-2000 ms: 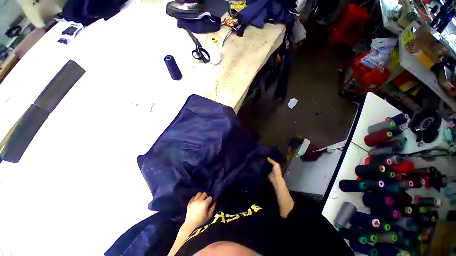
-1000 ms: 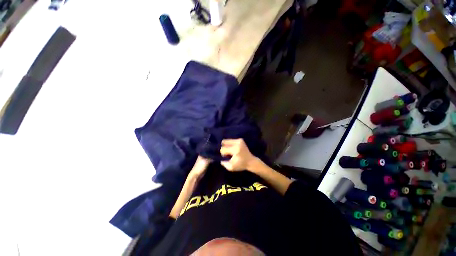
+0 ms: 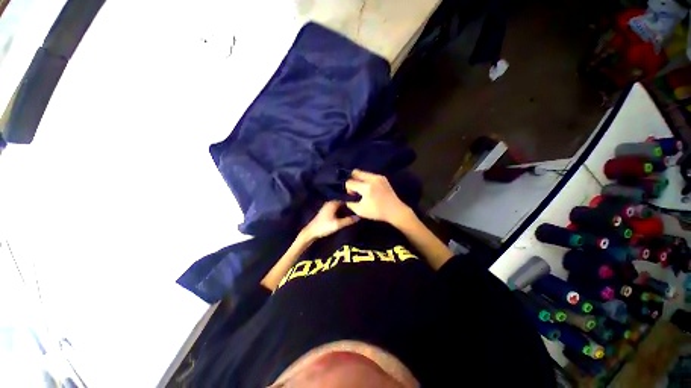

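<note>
The navy garment [image 3: 303, 106] lies crumpled over the corner of the white table [image 3: 136, 174] and runs down to my lap. My left hand [image 3: 327, 221] is close to my body with its fingers on the garment's near edge. My right hand [image 3: 373, 195] is just beside it, fingers bent and pinching the same dark cloth. The fingertips of both hands nearly meet. A needle or thread between them is too small to see.
Dark cloth strips [image 3: 38, 87] lie at the table's far left. Loose thread ends [image 3: 231, 45] lie behind the garment. Coloured thread cones [image 3: 606, 269] crowd a side stand at the right. A white paper scrap [image 3: 498, 70] lies on the floor.
My right hand has moved from the garment's right side in to my left hand. The view has tilted down, so the navy cone and black shears are out of the picture.
</note>
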